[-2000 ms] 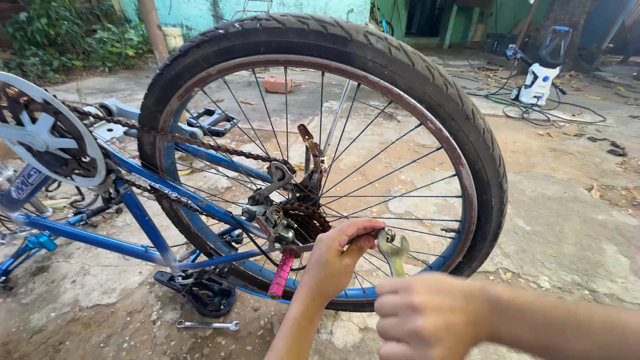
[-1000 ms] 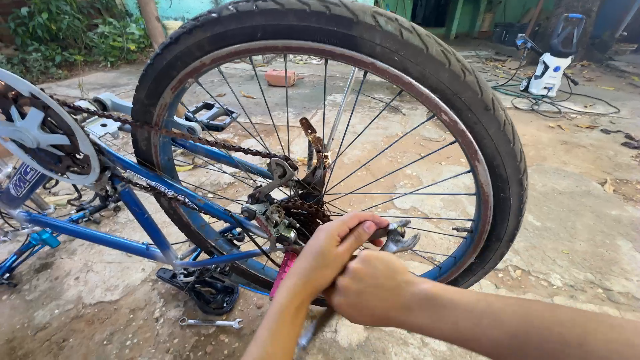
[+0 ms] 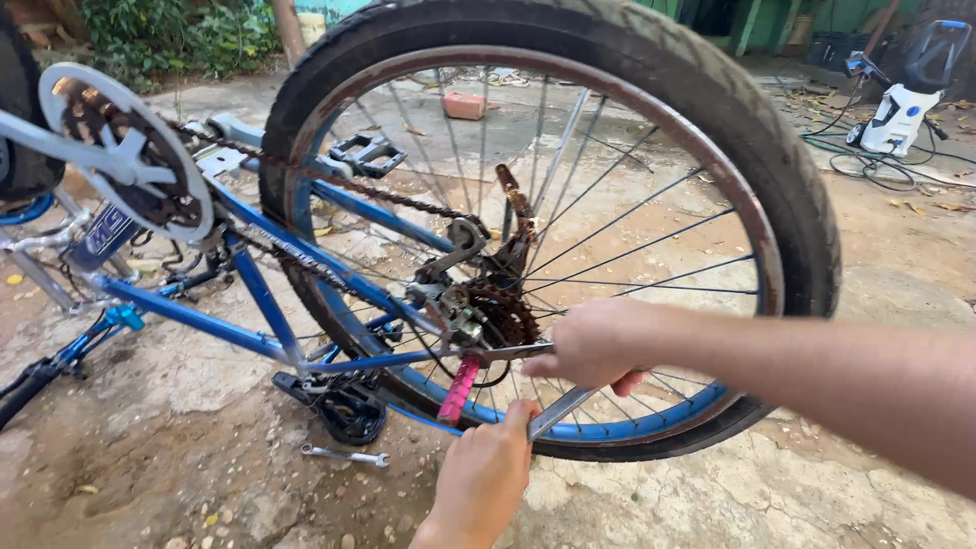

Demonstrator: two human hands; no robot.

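My right hand [image 3: 602,343] is closed on a flat metal tool, apparently a wrench [image 3: 518,352], whose far end meets the rear axle just right of a pink axle peg [image 3: 460,390]. Below, my left hand [image 3: 484,473] grips a shiny metal wrench handle [image 3: 560,413]; its upper end is hidden under my right hand. Beside them are the rusty rear sprockets [image 3: 507,309] and the rear derailleur [image 3: 457,305]. The rear wheel's tire [image 3: 808,252] stands upright behind both hands, on a blue bicycle frame [image 3: 191,313] turned upside down.
A combination wrench [image 3: 347,456] lies on the ground below a dark bicycle saddle or pedal part [image 3: 351,412]. The chainring [image 3: 126,152] and a pedal [image 3: 370,155] are at the left. Farther back are a brick [image 3: 463,107] and a white pressure washer [image 3: 892,118] with hoses.
My hands were together right of the hub; my left hand is now lower on the metal handle, and my right hand has a tool at the axle. The view is closer to the wheel.
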